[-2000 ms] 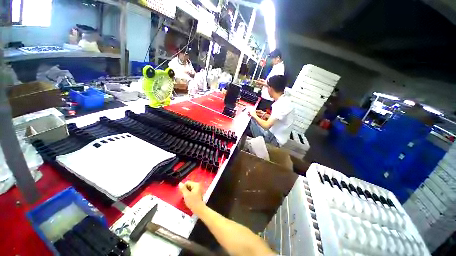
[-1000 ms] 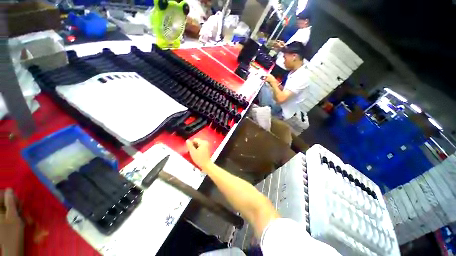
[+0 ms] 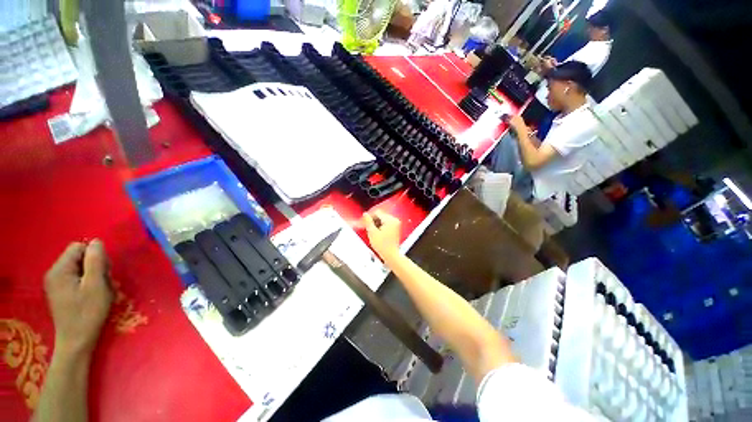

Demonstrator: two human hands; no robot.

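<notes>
Black handle housings [image 3: 235, 260] lie side by side on the blue parts bin's [image 3: 148, 210] front edge, ring ends on the white flowered work pad [image 3: 289, 325]. A hammer [image 3: 375, 305] lies across the pad, head near the housings, wooden handle past the pad's edge. My left hand [image 3: 78, 288] rests on the red sheeting left of the bin, fingers curled, nothing visible in it. My right hand [image 3: 382, 232] is beyond the hammer, at the pad's far right corner, fingers curled. Whether it holds a small part cannot be seen.
A white tray liner [image 3: 280, 144] lies on dense rows of black housings [image 3: 396, 136]. A metal post [image 3: 119, 82] stands beyond the bin. White foam trays [image 3: 610, 354] are stacked at the right. A green fan [image 3: 363, 23] and a seated person [image 3: 565, 140] are farther off.
The view has turned down and left. My left hand has come in from the left edge onto the red sheeting. My right hand stays curled near the pad's far corner.
</notes>
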